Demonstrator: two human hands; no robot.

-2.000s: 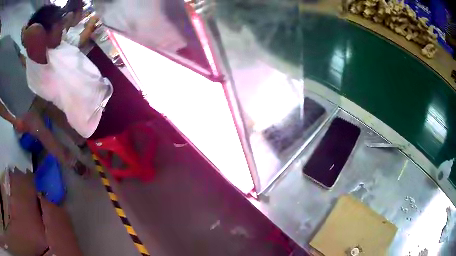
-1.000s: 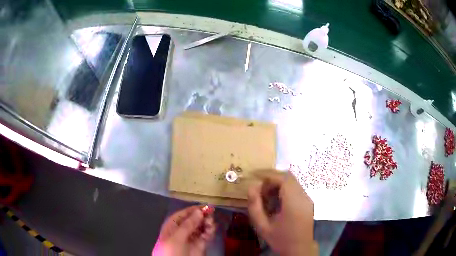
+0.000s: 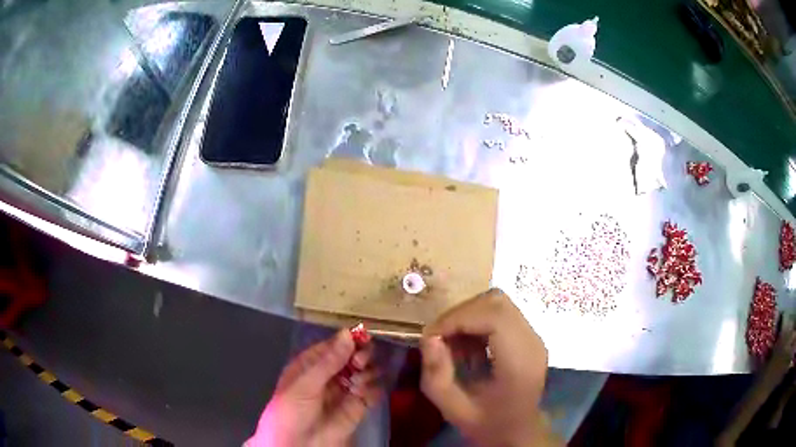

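Note:
My left hand (image 3: 316,384) is at the near edge of the cardboard pad (image 3: 384,236) and pinches a small red-and-white piece (image 3: 359,333) at its fingertips. More red shows between its fingers. My right hand (image 3: 493,362) is just right of it, thumb and finger pinched on a thin tan stick (image 3: 400,334). The stick points left toward the piece; whether its tip touches is too small to tell. A white round glue cap (image 3: 413,283) sits on the pad with brown stains around it.
Pale small parts (image 3: 585,271) lie right of the pad, with red heaps (image 3: 675,262) beyond. A smartphone (image 3: 253,92) lies at left. A grey metal strip (image 3: 371,32), pale rod (image 3: 449,63) and white bottle (image 3: 573,44) are along the far edge. A dark tool (image 3: 634,160) lies on white scrap.
The view has swung from the left side to the work area. Over the last second, my right hand and the stick have moved from beside the glue cap down toward the piece in my left hand.

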